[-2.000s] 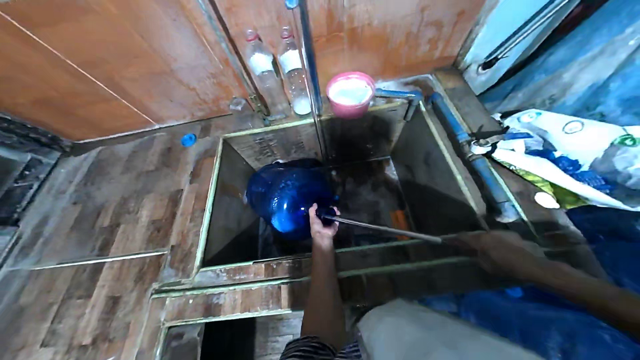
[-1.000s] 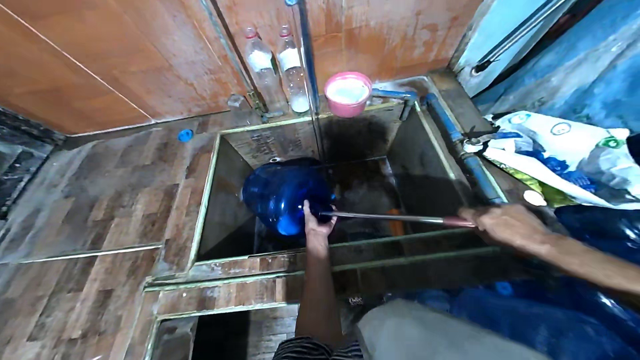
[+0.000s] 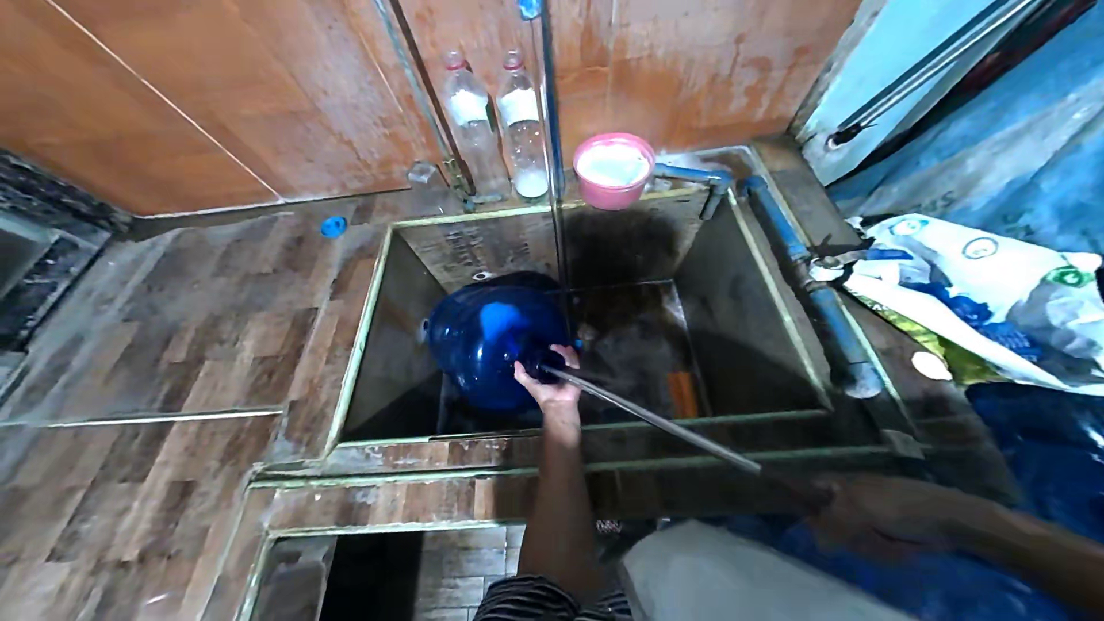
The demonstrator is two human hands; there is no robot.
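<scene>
A large blue water jug (image 3: 487, 345) lies tilted in a deep rectangular tiled basin (image 3: 371, 319), its neck towards me. Around that neck my left hand (image 3: 552, 379) is closed. A thin metal rod (image 3: 664, 423) enters the jug's mouth and slants down to the right. My right hand (image 3: 862, 509), blurred, grips the rod's handle end near the basin's front right corner. The part of the rod inside the jug is hidden.
Behind the basin stand two clear plastic bottles (image 3: 474, 129) (image 3: 523, 129) and a pink tub of white contents (image 3: 613, 168). A blue pipe (image 3: 828, 310) runs along the right edge, beside a white plastic bag (image 3: 975, 267). A blue cap (image 3: 334, 227) lies at left.
My right hand has moved down in the view since one second ago, and the rod now slants more steeply. My left hand stays at the jug's neck.
</scene>
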